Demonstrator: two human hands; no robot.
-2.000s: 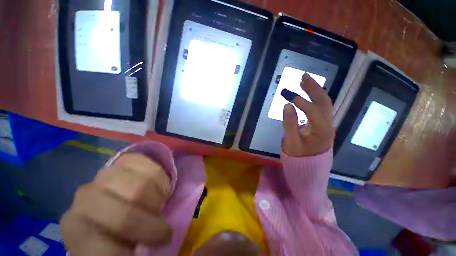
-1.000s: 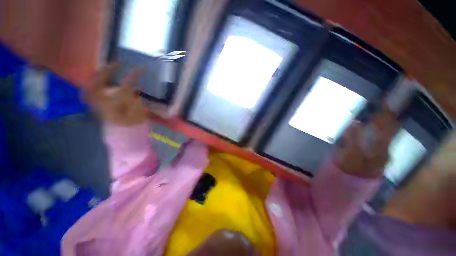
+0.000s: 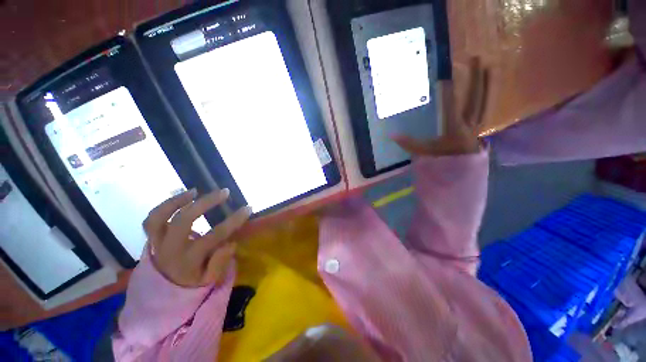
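Four tablets lie side by side on the orange-red bench, with white sleeve edges around some. My left hand (image 3: 190,237), bare with fingers spread, is over the lower edges of the lit second tablet (image 3: 134,177) and the brightly lit third tablet (image 3: 255,127). My right hand (image 3: 453,120), slightly blurred, has its fingers apart at the right edge of the rightmost tablet (image 3: 400,74), which shows a white box on a grey screen. The far-left tablet (image 3: 39,233) is cut off by the picture's edge. Neither hand holds anything.
The bench (image 3: 524,63) has a glossy film on it. Another person's pink sleeve (image 3: 574,120) reaches in from the right. Stacked blue bins (image 3: 567,247) stand on the floor at the lower right, and more blue shows at the lower left.
The view has swung to the right. My left hand has come over the tablets' lower edges. My right hand has moved from between two tablets to the rightmost one. Screen contents differ.
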